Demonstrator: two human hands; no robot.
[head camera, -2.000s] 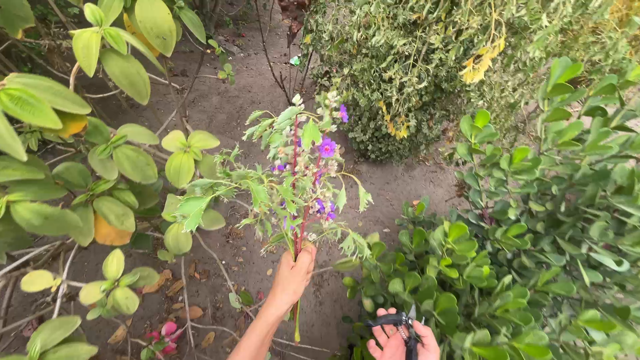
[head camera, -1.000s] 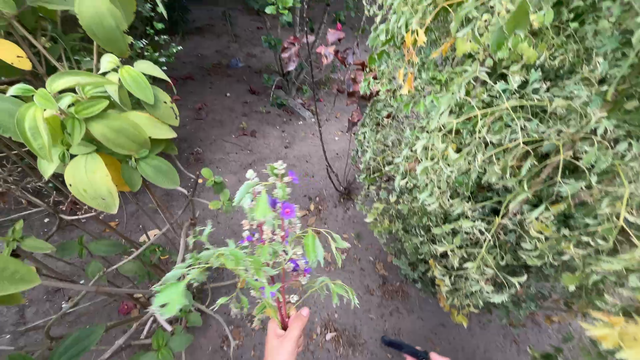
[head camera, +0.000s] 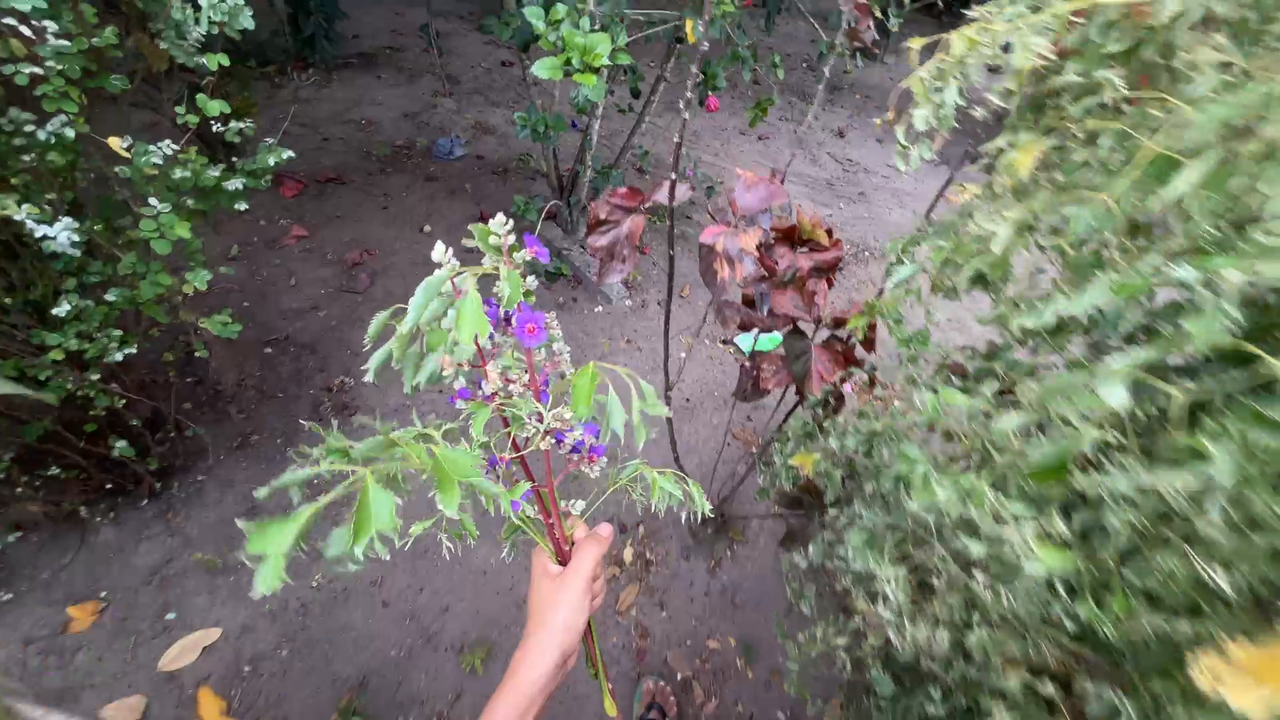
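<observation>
My left hand is closed around the reddish lower stems of a bunch of cut flowering and leafy stems, held upright in front of me. Small purple flowers and whitish buds stand at its middle and top, and lobed green leaves spread out to the left and right. The cut stem ends stick out below my fist. My right hand is outside the view, and so are the pruning shears seen in the earlier frames.
A dense green bush fills the right side; another shrub stands at the left. Ahead, a plant with dark red leaves and thin bare stems rises from the soil. My sandalled foot shows at the bottom edge.
The view has swung forward along the ground between the bushes. My right hand with the pruning shears has left the view. My left hand still holds the bunch.
</observation>
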